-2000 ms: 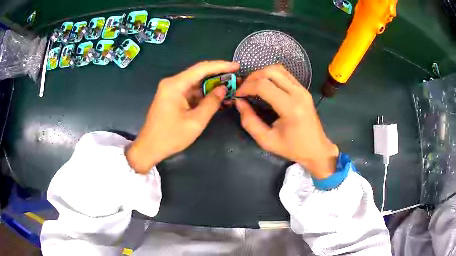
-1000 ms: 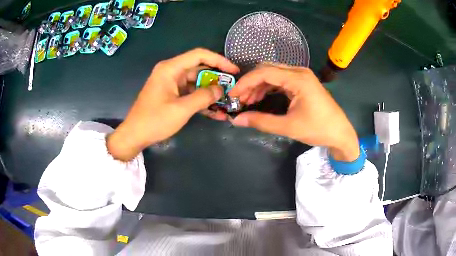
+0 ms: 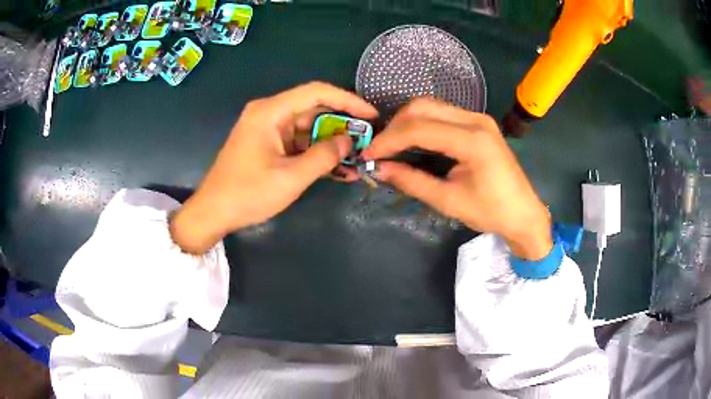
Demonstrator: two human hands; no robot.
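My left hand [image 3: 269, 160] holds a circuit board assembly [image 3: 330, 127] with a teal edge and a yellow-green patch, its thumb on the board's face. My right hand [image 3: 460, 167] is at the board's lower right corner. Its thumb and index finger pinch a small silver-white component [image 3: 369, 166] at that corner. A short pale tip [image 3: 369, 181] sticks out below the component; I cannot tell what it is. Fingers hide part of the board.
A round perforated metal screw tray [image 3: 421, 68] lies behind my right hand. The orange electric screwdriver [image 3: 557, 66] is at the upper right. More boards [image 3: 145, 58] lie in rows at the upper left. A white plug-in device [image 3: 602, 209] with its cable and a clear plastic tray [image 3: 682, 226] are at right.
Since two seconds ago, my right hand has moved lower around the board's corner, and the silver component there has come into view. Over the last second both hands have barely moved.
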